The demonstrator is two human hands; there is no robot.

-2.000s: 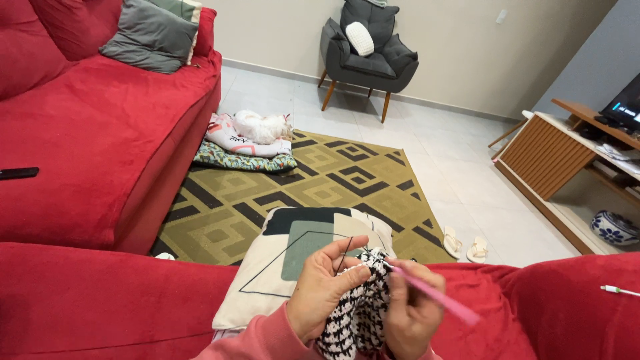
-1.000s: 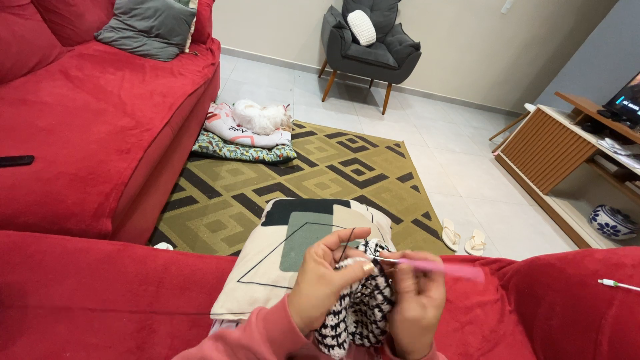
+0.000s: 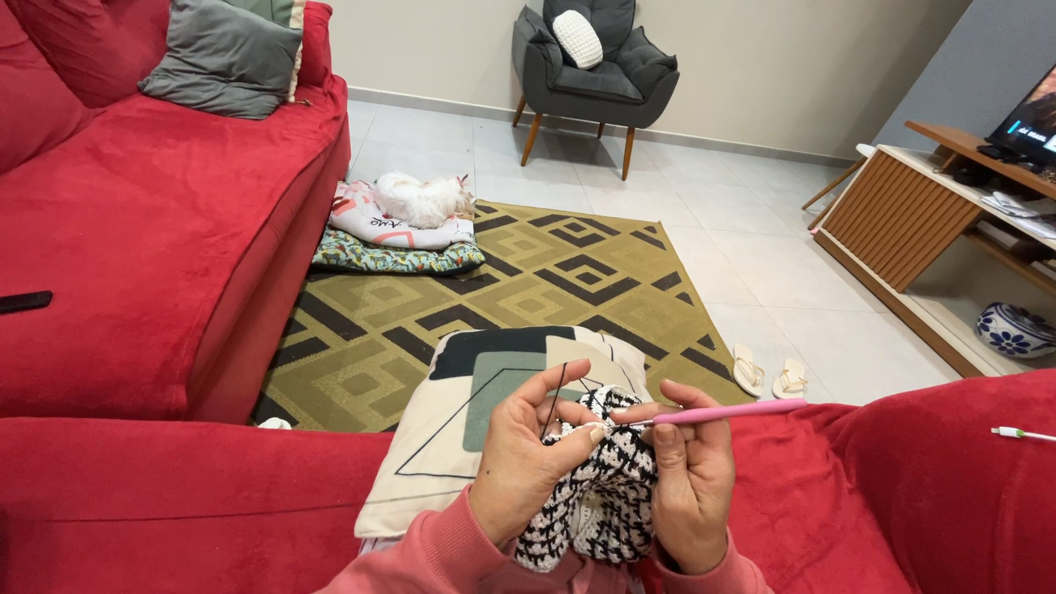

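Observation:
My left hand pinches the upper edge of a black-and-white crochet piece between thumb and fingers. Dark yarn loops over its raised index finger. In my right hand is a crochet hook with a pink handle, its metal tip pointing left at the stitches beside my left thumb. The crochet piece hangs in folds between both hands, over a patterned cushion in beige, green and black. Whether the hook tip is inside a stitch is too small to tell.
Red sofa sections lie at left and along the front. A white furry animal lies on stacked pet cushions at the edge of a geometric rug. Beyond stand a grey armchair and a wooden TV stand. Flip-flops rest on the floor tiles.
The hook's handle sloped down to the right two seconds ago and now tilts slightly up to the right. My left index finger stays raised with the yarn.

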